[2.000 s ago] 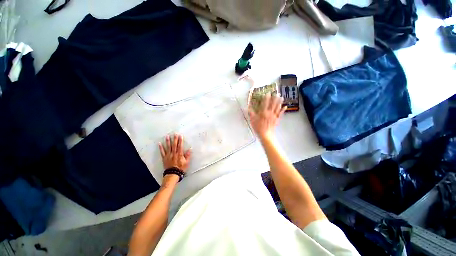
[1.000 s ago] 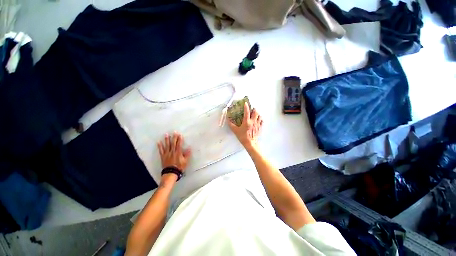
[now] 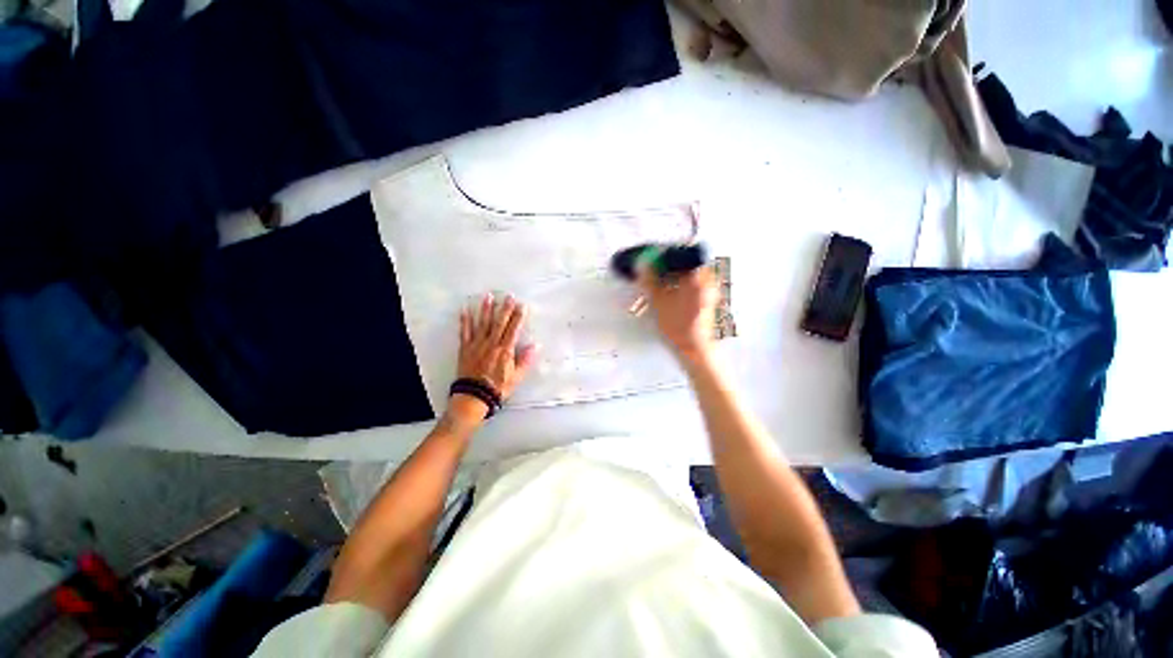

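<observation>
A white paper pattern (image 3: pixel 566 257) with a curved cutout lies over a dark navy denim panel (image 3: pixel 315 321), which shows to its left. My left hand (image 3: pixel 494 345) lies flat on the pattern with fingers apart and holds nothing. My right hand (image 3: pixel 684 309) grips the black and green marking tool (image 3: pixel 659 261) above the pattern's right end; the tool is blurred. The olive-gold patterned weight (image 3: pixel 726 298) lies at the pattern's right edge, partly hidden behind my right hand. A pink strip (image 3: pixel 639 306) shows beside the hand.
A smartphone (image 3: pixel 837 287) lies right of the weight, beside a folded blue denim pile (image 3: pixel 988 366). Long navy denim (image 3: pixel 450 77) covers the far left, with rumpled blue pieces (image 3: pixel 77 354) at the left edge. A beige cloth heap (image 3: pixel 836 45) lies at the far side.
My right hand has released the weight at the pattern's right edge and taken up the black and green tool. My left hand stays on the pattern. The whole view has shifted.
</observation>
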